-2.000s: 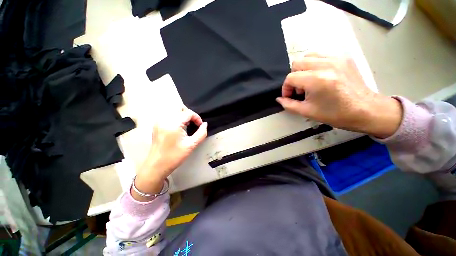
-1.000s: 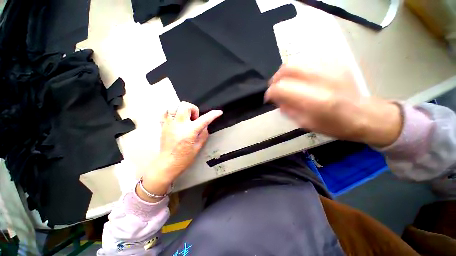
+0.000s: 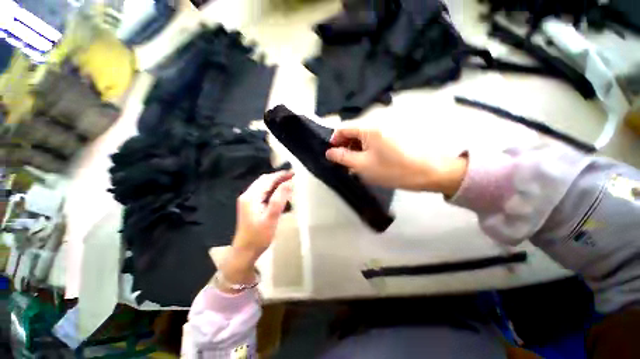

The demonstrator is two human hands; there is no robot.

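My right hand (image 3: 372,161) holds a black panel (image 3: 326,165) by its upper edge, lifted over the table. The panel is folded or seen nearly edge-on, with a thick dark band running diagonally along it. My left hand (image 3: 261,217) is to the left of the panel, apart from it, fingers bent beside the panel stack; whether it touches a black piece there is unclear. One reinforcement strip (image 3: 445,266) lies along the near table edge. The picture is blurred.
The panel stack (image 3: 189,224) lies at left. A loose panel pile (image 3: 386,56) is at the far centre. A long loose strip (image 3: 526,125) and white ribbon (image 3: 614,105) are at right. Grey-and-yellow pieces (image 3: 77,91) stand at far left.
The panel has left the table surface and is now lifted in my right hand. My left hand has come off the panel. The view has swung left and up.
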